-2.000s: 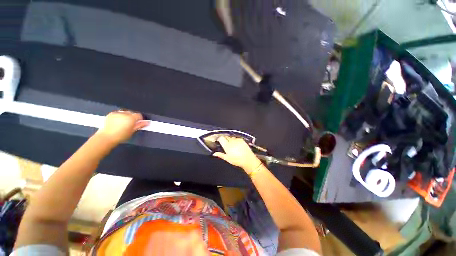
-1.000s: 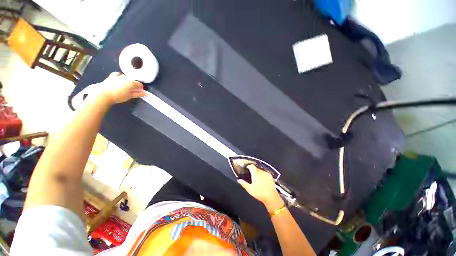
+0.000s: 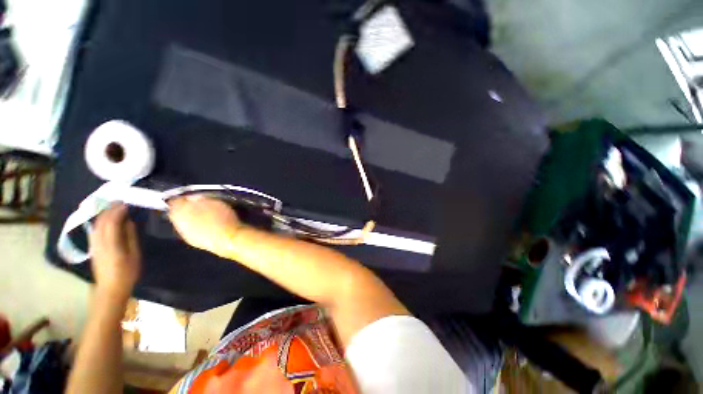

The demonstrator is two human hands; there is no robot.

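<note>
A white fusible tape (image 3: 397,242) lies along a dark fabric strip (image 3: 405,258). Its left end curls in a loose loop beside a large white tape roll (image 3: 136,163). My right hand (image 3: 206,225) is shut on the steam iron (image 3: 245,196), which is over the left part of the strip and partly hidden by my hand and forearm. My left hand (image 3: 116,246) is blurred, with its fingertips at the tape just left of the iron; whether it grips the tape is unclear.
Another greyish strip (image 3: 285,108) lies farther back on the black table. The iron's hose (image 3: 340,73) crosses it. A white square block (image 3: 384,40) is at the back. A green-framed side table (image 3: 570,165) with black scraps stands right.
The iron and my right hand have moved left along the tape, near the roll. My left hand has shifted to the tape's looped end. The camera view has turned.
</note>
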